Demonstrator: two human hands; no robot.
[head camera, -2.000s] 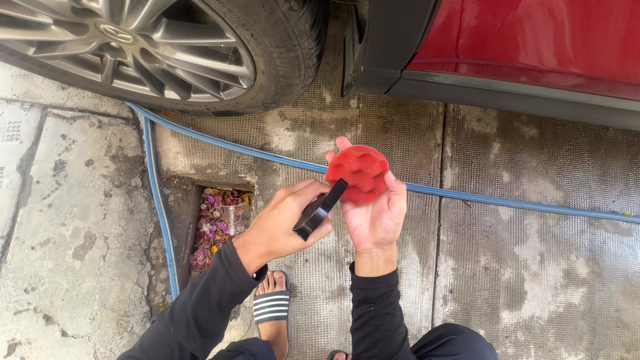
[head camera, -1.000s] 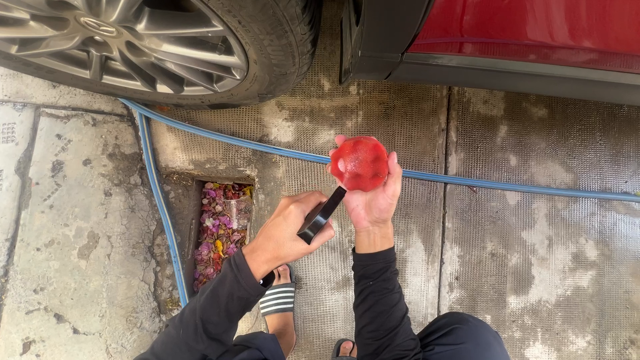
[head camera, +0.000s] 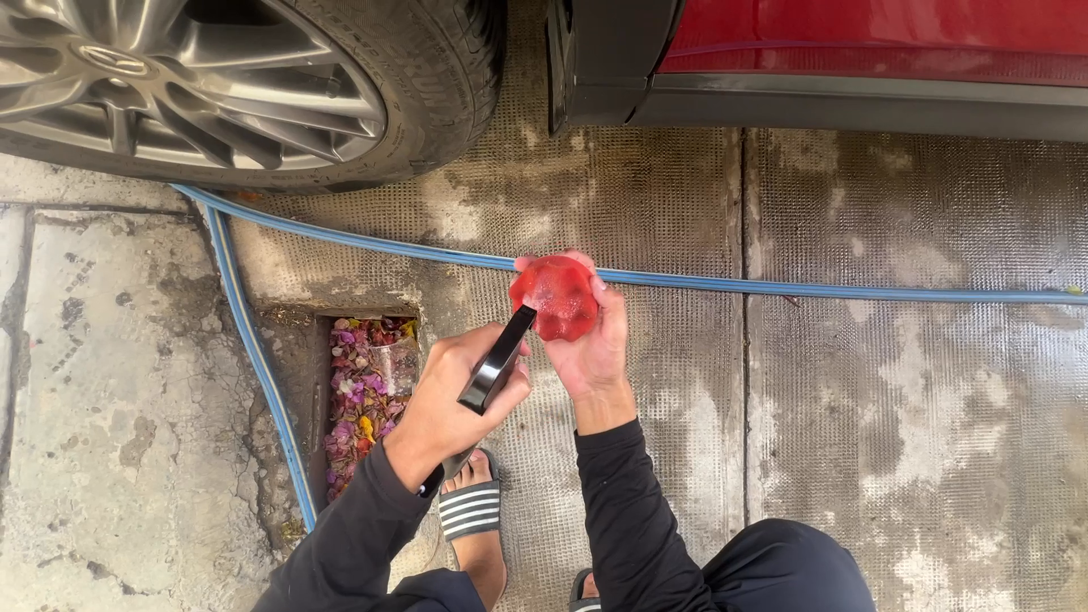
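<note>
My right hand holds a round red foam pad with a scalloped edge and a bumpy face turned up toward me. Whitish specks or foam show on the pad's face. My left hand is closed around a glossy black object, seemingly a spray nozzle or bottle top, whose tip points at the pad's lower left edge. The fingers hide the rest of it.
A car's alloy wheel and tire stand at upper left, its red door and dark sill at upper right. A blue hose crosses the textured pavement. Petals fill a recessed drain opening. My sandaled foot is beside it.
The red pad's bumpy face looked drier and more evenly red two seconds ago; whitish specks show on it now. Both hands keep their holds.
</note>
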